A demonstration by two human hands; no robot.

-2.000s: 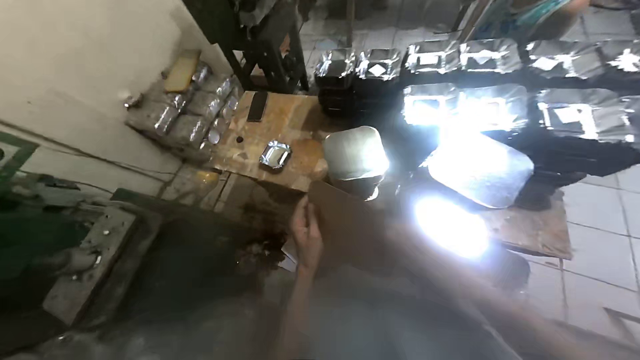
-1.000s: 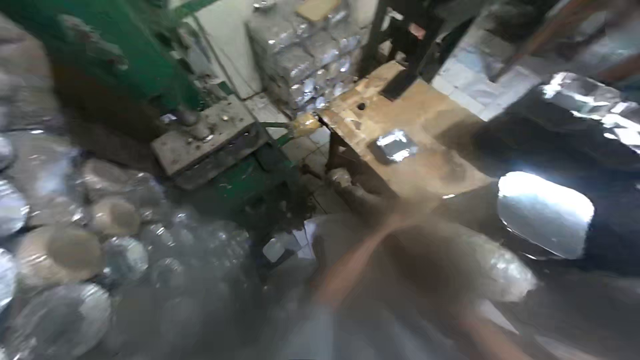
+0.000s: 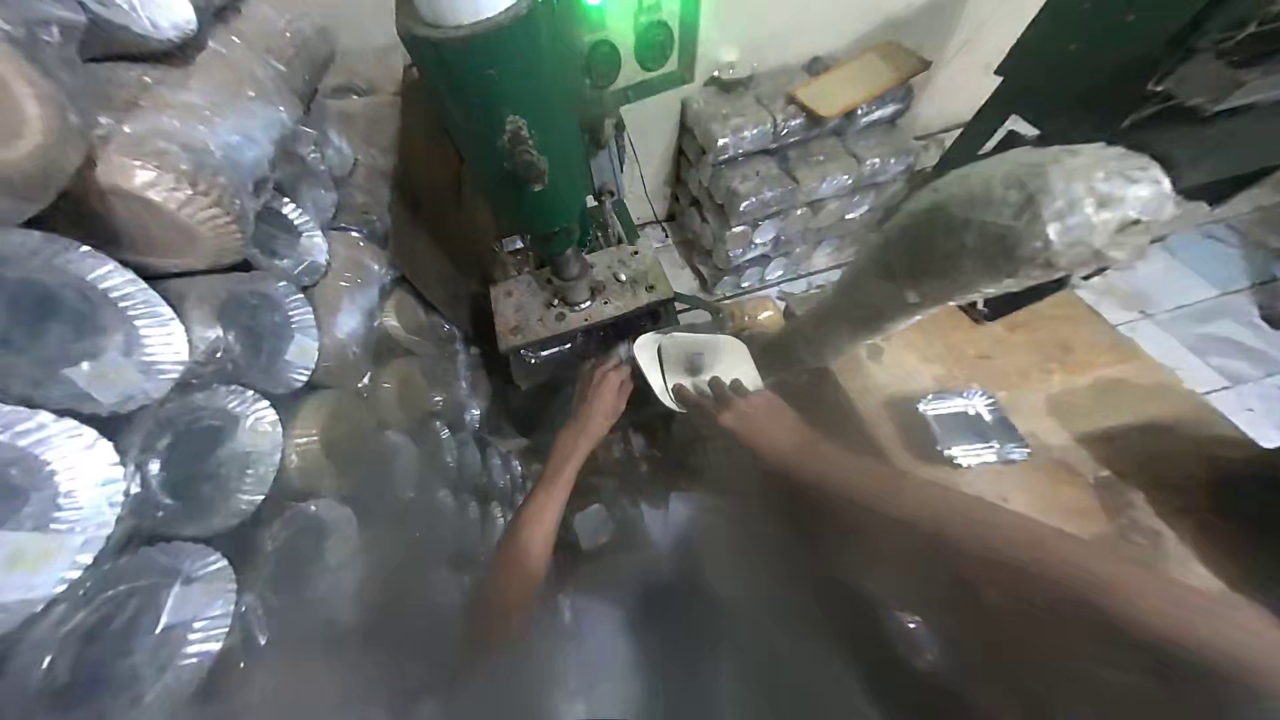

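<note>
My right hand (image 3: 730, 405) grips the near edge of a pale rounded-corner sheet (image 3: 705, 365), which seems to have another such sheet under its left side. To the left, my left hand (image 3: 603, 390) is at the front of the metal die block (image 3: 585, 305) of a green press (image 3: 510, 120); its fingertips are blurred, and whether they hold anything is hidden. A small square foil tray (image 3: 972, 428) lies on the wooden table, right of my right hand.
Wrapped round foil plates (image 3: 205, 460) are heaped at the left. Wrapped packs (image 3: 750, 180) stand against the wall with a wooden board (image 3: 860, 80) on top. A long plastic-wrapped bundle (image 3: 1000, 220) slants above the wooden table (image 3: 1060, 480).
The view has swung left to the press. My hands have moved from beside the wooden table to the front of the die block.
</note>
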